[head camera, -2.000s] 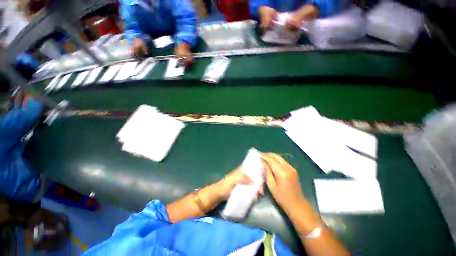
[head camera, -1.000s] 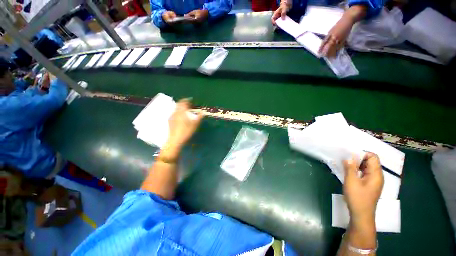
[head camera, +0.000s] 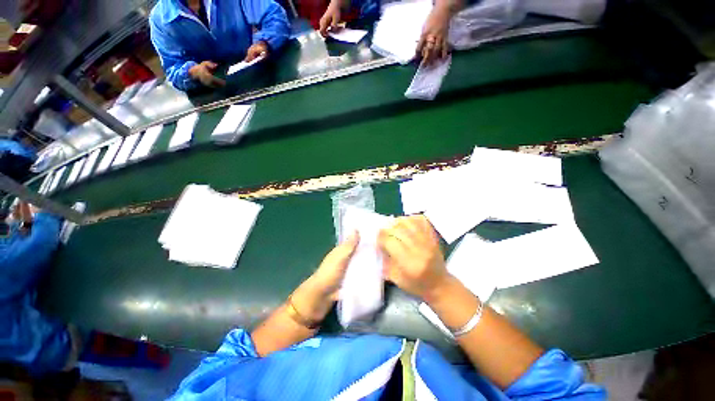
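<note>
A white folded piece (head camera: 362, 270) is held upright between my two hands, in front of my chest. My left hand (head camera: 329, 274) grips its left edge and my right hand (head camera: 411, 254) its upper right side. A clear plastic sleeve (head camera: 353, 200) lies on the green bench just beyond it, partly covered by the piece. A neat stack of white pieces (head camera: 210, 227) lies to the left. Loose white insert cards (head camera: 521, 196) lie fanned at the right, some reaching close to my right forearm.
A chipped metal strip (head camera: 329, 180) divides the bench from the green belt (head camera: 313, 141). Spaced white pieces (head camera: 145, 145) lie along the belt's far side. A large cloudy bag pack (head camera: 666, 180) stands at far right. People in blue smocks work opposite and at left.
My hands have come together from the stack and the cards and now hold a white piece. The right-hand cards are spread differently. The clear sleeve lies beyond my hands.
</note>
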